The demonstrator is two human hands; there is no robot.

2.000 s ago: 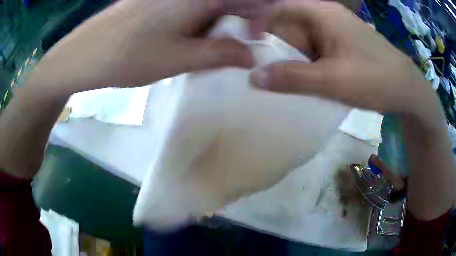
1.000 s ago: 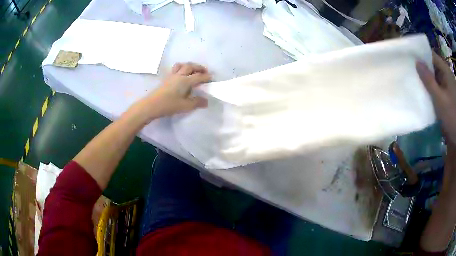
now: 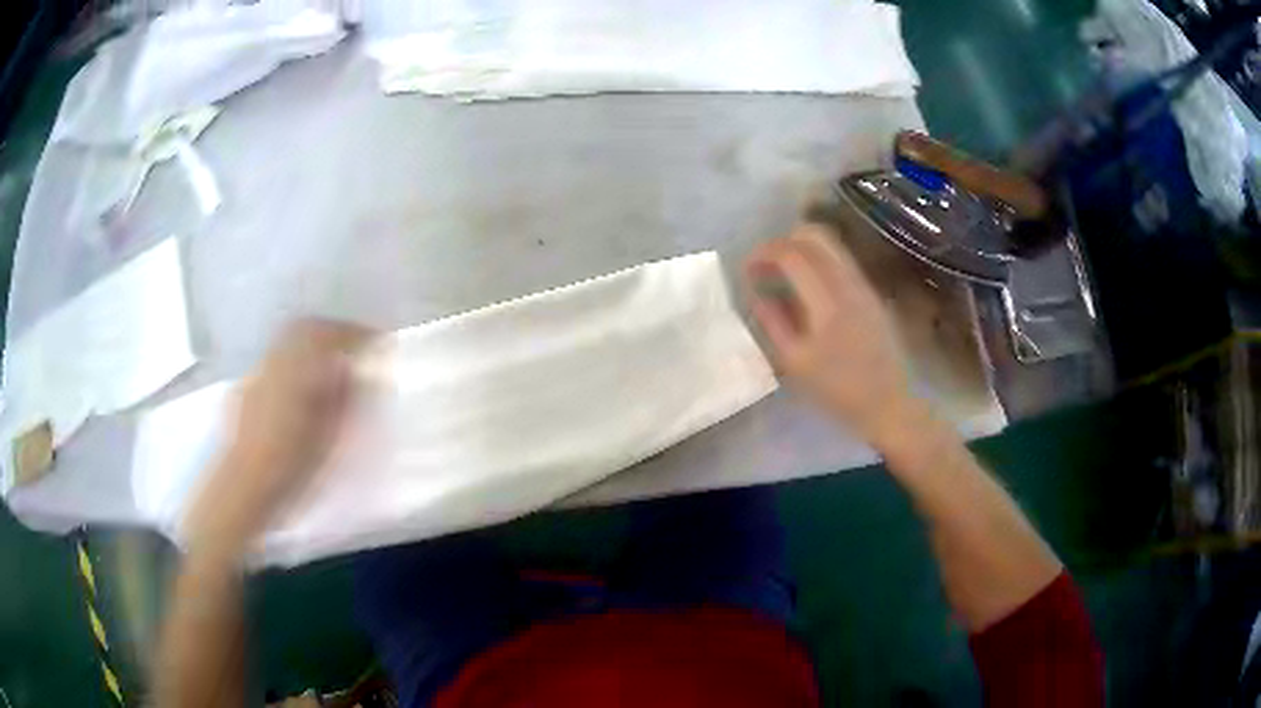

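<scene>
A white sleeve (image 3: 553, 387) lies flat along the near edge of the table, its straight end to the right and its other end at the left. My left hand (image 3: 297, 408) is blurred and lies over the left part of the sleeve; whether its fingers grip the cloth cannot be told. My right hand (image 3: 816, 325) is just right of the straight end, off the cloth, with fingers curled and holding nothing visible. The steam iron (image 3: 940, 215), with a brown handle and blue part, sits at the table's right edge by the metal iron rest (image 3: 1047, 304).
A flat stack of white sleeves (image 3: 650, 49) lies at the far side. A crumpled white heap (image 3: 208, 62) with a narrow strip is at far left. A white cloth piece (image 3: 118, 332) and a small tan block (image 3: 33, 452) lie at the left edge. Brown stains mark the table cover (image 3: 553, 180) near the iron.
The sleeve, held raised a second ago with my right hand at its end, now lies on the table. My right hand has let go of that end. The view has shifted.
</scene>
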